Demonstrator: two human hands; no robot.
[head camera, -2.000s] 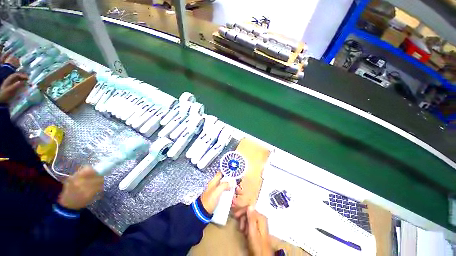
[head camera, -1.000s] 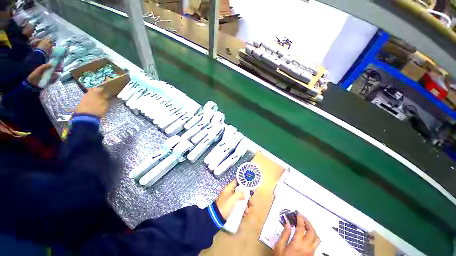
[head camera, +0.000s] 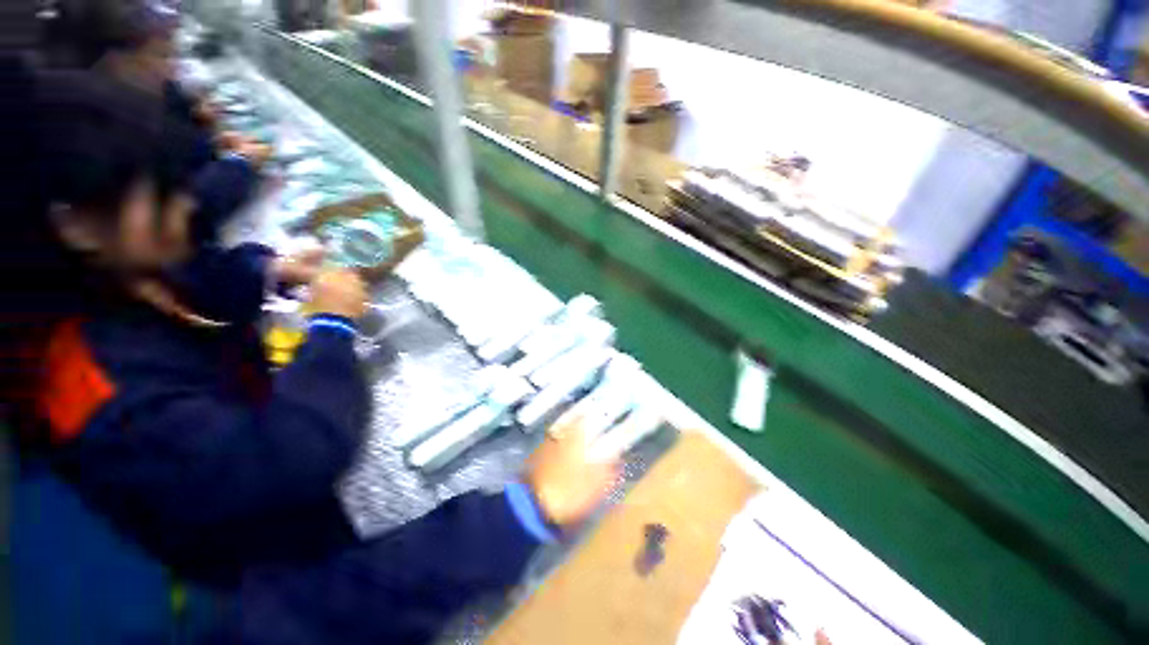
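The picture is blurred. My left hand (head camera: 573, 476) is on the near end of the waiting pale mint fans (head camera: 617, 406), at the cardboard's left edge; whether its fingers grip one is unclear. Of my right hand, only what looks like a fingertip (head camera: 822, 638) shows at the bottom edge, beside a cluster of tiny dark pieces (head camera: 760, 619) on white paper (head camera: 721, 590). A few dark scraps (head camera: 651, 549) lie on the brown cardboard (head camera: 680, 504). One pale fan (head camera: 751, 392) lies on the green conveyor belt (head camera: 832, 454).
A neighbour in a navy jacket (head camera: 240, 428) sits at left, hands near an open carton (head camera: 401, 234) and a yellow object (head camera: 285, 343). More fans (head camera: 473, 296) lie in a slanted row along the belt edge. Silvery bubble wrap (head camera: 391, 378) covers the bench. A metal post (head camera: 445, 126) stands beyond.
The fan from my left hand is gone from it, and a fan now lies on the belt. My left hand has moved left to the row. My right hand has nearly left the picture. The view has shifted.
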